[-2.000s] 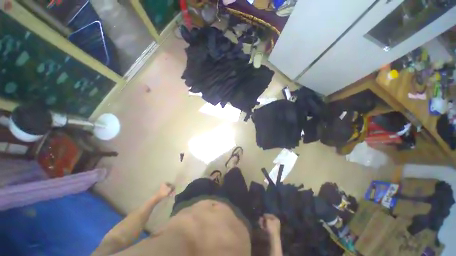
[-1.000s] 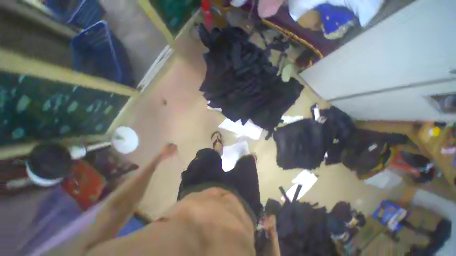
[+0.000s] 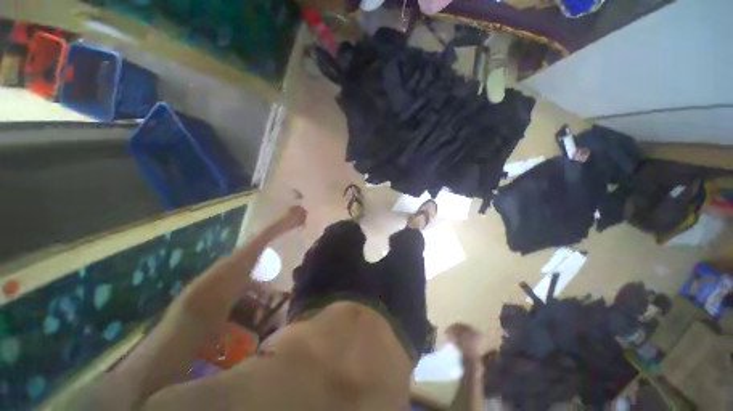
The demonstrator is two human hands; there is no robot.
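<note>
A large heap of black garment panels point(image 3: 438, 120) lies on the pale floor in front of my feet. White paper sheets point(image 3: 444, 250) lie beside and partly under it. My left hand point(image 3: 296, 217) is over the floor left of my legs, loosely curled, with no panel in it. My right hand point(image 3: 464, 335) is at my right side, blurred, near a second heap of black panels point(image 3: 563, 345). Nothing clear shows in it and its fingers are hard to make out. A flatter black stack point(image 3: 546, 205) lies at the right.
A doorway with a pale sill point(image 3: 269, 144) is at the left, between green-patterned partitions point(image 3: 120, 297). Blue crates point(image 3: 181, 152) and a red crate point(image 3: 44, 64) stand beyond it. Cardboard point(image 3: 695, 353) lies at the lower right, and a white door point(image 3: 643, 72) is at the upper right.
My feet and body have moved forward, nearer the large black heap. The view has turned toward the doorway, and the blue crates show more fully. Both arms still hang at my sides.
</note>
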